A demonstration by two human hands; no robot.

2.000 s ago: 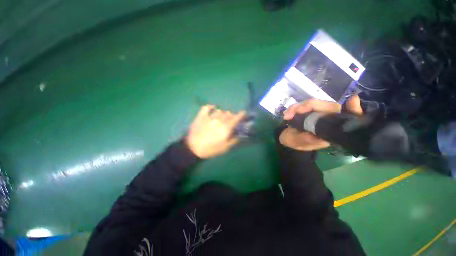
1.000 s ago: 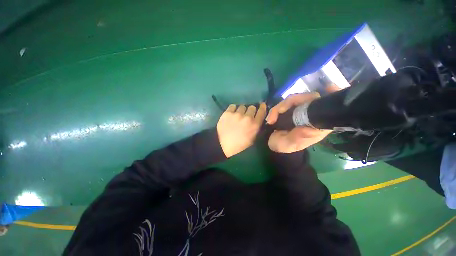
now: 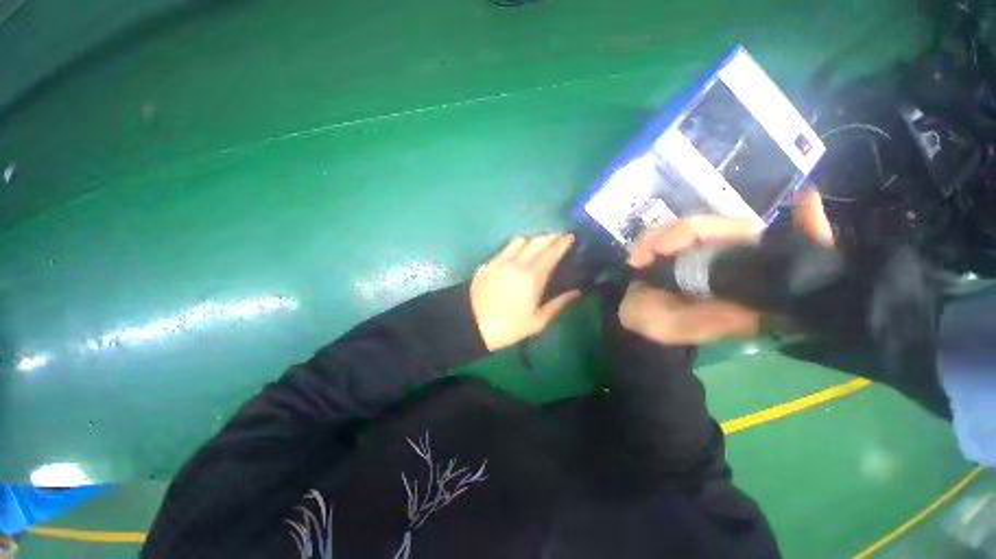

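Note:
My right hand (image 3: 699, 278) is closed round the black electric screwdriver (image 3: 765, 275), right of centre. The silvery band of the screwdriver shows between thumb and fingers, and its tip points left, near the front of the white screw feeder (image 3: 715, 164). My left hand (image 3: 522, 289) is at the centre, its fingers on a dark workpiece (image 3: 590, 260) that lies between my two hands. The workpiece is blurred and partly covered, and its prongs do not show clearly. Whether the screwdriver tip touches it cannot be told.
Piled black workpieces (image 3: 901, 153) with wire loops lie right of the feeder. Another person's light blue sleeve (image 3: 974, 377) is at the right edge. The glossy green work surface (image 3: 218, 240) stretches left. Yellow lines (image 3: 797, 404) cross the green floor below. A blue object (image 3: 55, 504) is at lower left.
Since one second ago, the screwdriver and my right hand have shifted slightly right, away from my left hand. The workpiece's prongs, seen clearly before, no longer stand out. The camera view has also shifted.

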